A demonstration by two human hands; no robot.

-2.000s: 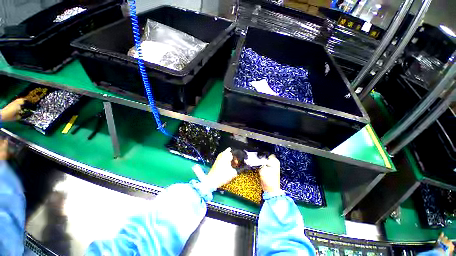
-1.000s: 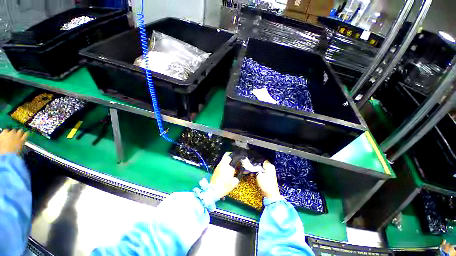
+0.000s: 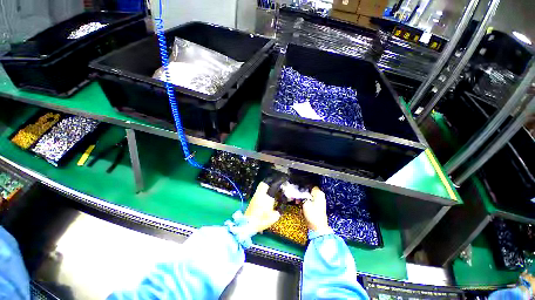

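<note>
My left hand (image 3: 261, 208) and my right hand (image 3: 315, 210) are close together over the tray of yellow components (image 3: 290, 225), below the shelf edge. A small white slip (image 3: 295, 192) is between them. My right fingers pinch its right side. Dark coverings show at my left fingertips, beside the slip; whether they grip it is unclear. The dark components (image 3: 230, 171) lie in a tray to the left. The blue components (image 3: 350, 214) lie in a tray to the right. My hands hide part of the yellow components.
Large black bins stand above; the right bin (image 3: 346, 146) holds blue parts, the middle bin (image 3: 158, 96) a clear bag. A blue coiled cord (image 3: 171, 96) hangs down. The conveyor rail (image 3: 158, 222) runs below. A board carrier (image 3: 410, 289) shows at the bottom. Neighbours' sleeves show at both sides.
The white slip has shifted and tilted between my hands, which stay over the yellow components. The neighbour's hand at the left has left the picture; circuit boards now show at the left edge.
</note>
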